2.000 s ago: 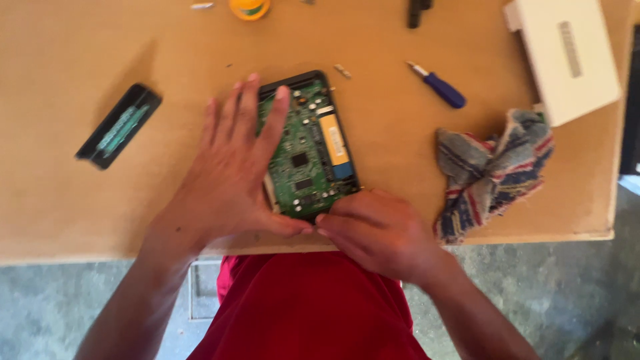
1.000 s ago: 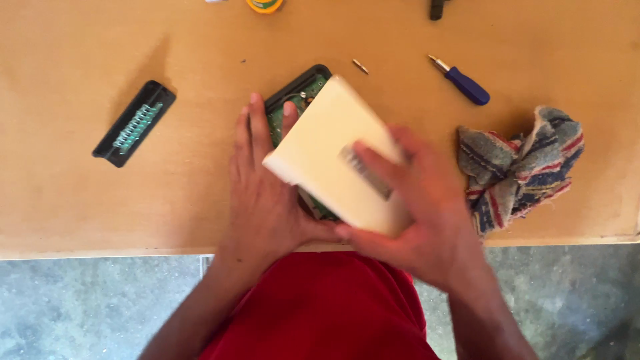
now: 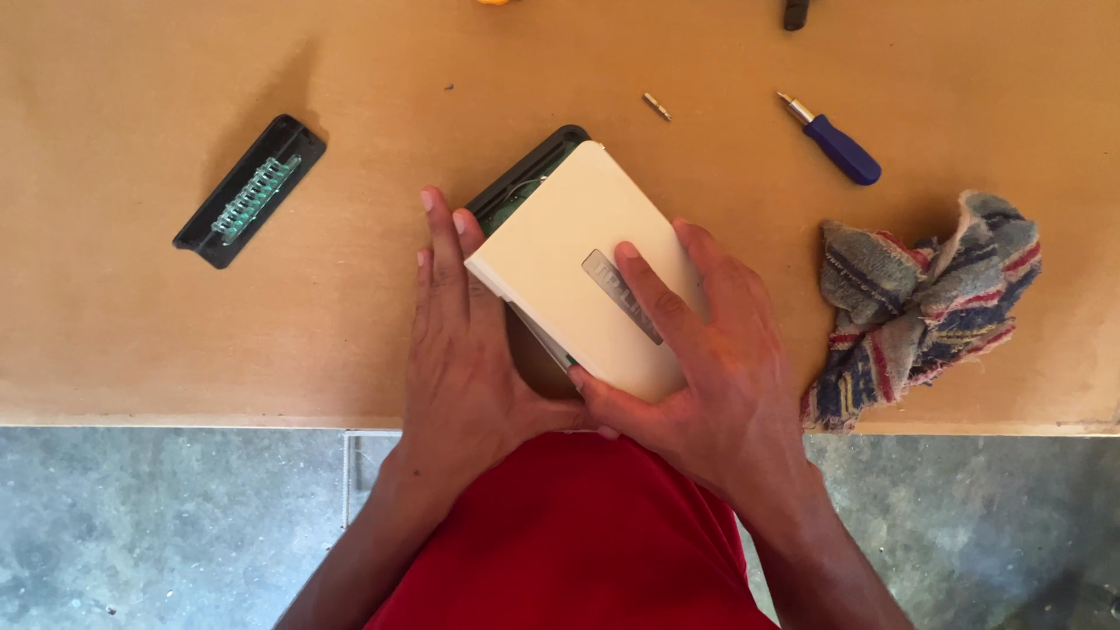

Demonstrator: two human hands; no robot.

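Observation:
My right hand (image 3: 700, 350) grips a white plastic router cover (image 3: 569, 254), its fingers spread over the top and side. The cover lies at a slant over a black plastic housing (image 3: 525, 166), whose upper left edge shows with a bit of green circuit board. Most of the board is hidden beneath the cover. Along the left side of the housing rests my left hand (image 3: 464, 350), fingertips near its edge and thumb toward the lower corner; whether it grips the housing is hard to tell.
A black tray with small clear-green parts (image 3: 254, 197) lies at left. A screwdriver bit (image 3: 657, 107), a blue-handled screwdriver (image 3: 829, 140) and a crumpled striped cloth (image 3: 927, 306) are at right. A dark object (image 3: 795, 13) sits at the top; the table's front edge (image 3: 219, 425) runs near me.
Two seconds ago the white cover lay at the upper right and the circuit board was exposed. My right hand has brought the cover over the housing.

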